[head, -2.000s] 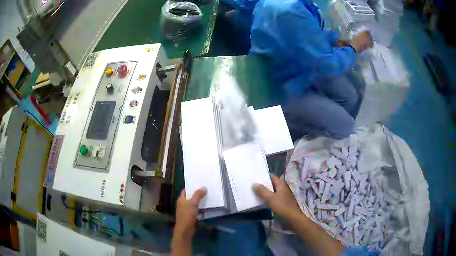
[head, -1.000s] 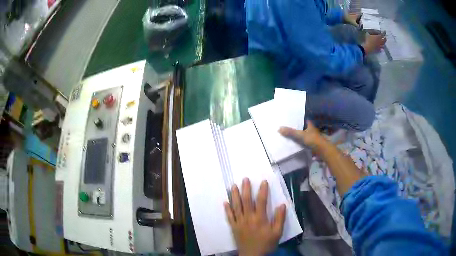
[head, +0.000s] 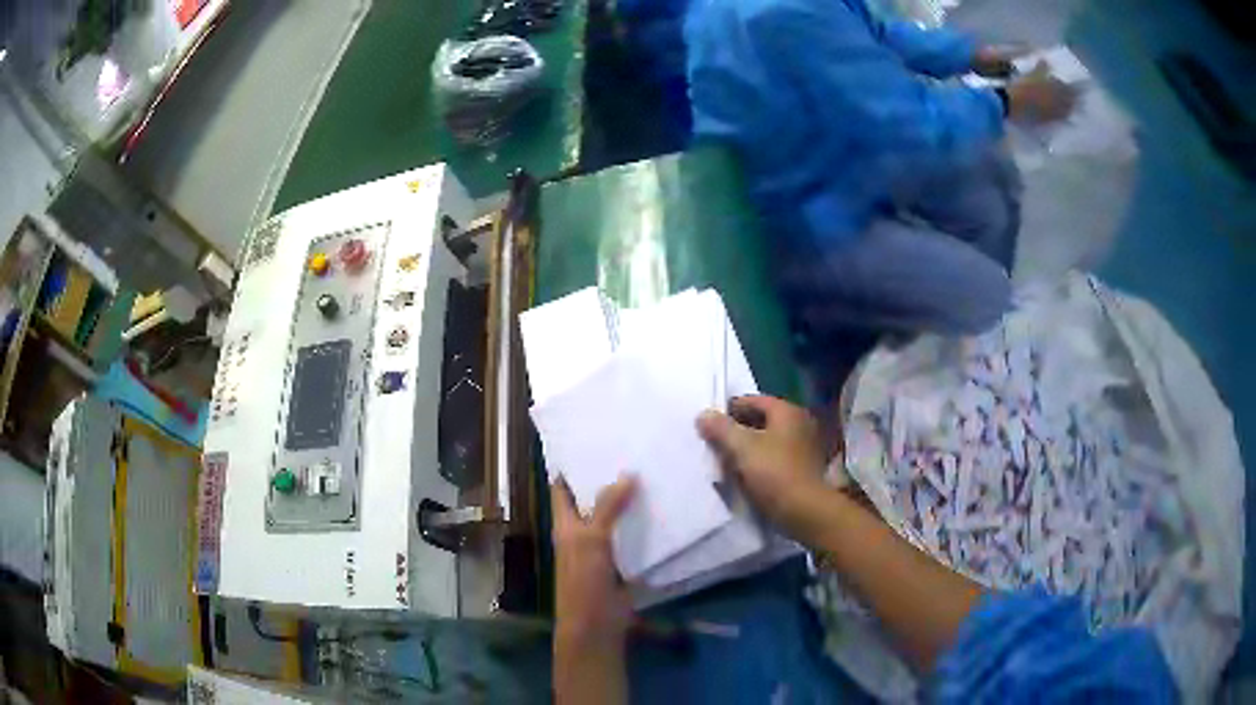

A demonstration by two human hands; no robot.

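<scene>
White blank sheets (head: 647, 441) lie in an uneven, overlapping pile on the green bench (head: 668, 227), beside the machine. My left hand (head: 592, 537) is at the pile's lower left edge, its thumb on top of the front sheets. My right hand (head: 765, 455) grips the right edge of the sheets with bent fingers. Both hands are bare. The fingers under the sheets are hidden. More sheets show below and to the right of the top ones.
A white control-panel machine (head: 331, 400) stands left of the sheets. A woven sack (head: 1171, 400) holding waste slugs (head: 1019, 468) is at the right. A person in a blue smock (head: 840, 124) sits ahead. A plastic-wrapped bundle (head: 488, 72) lies on the far bench.
The fanned sheets are now gathered closer together and overlap. My left hand moved from lying flat on them to their left edge. My right hand moved down along the right edge.
</scene>
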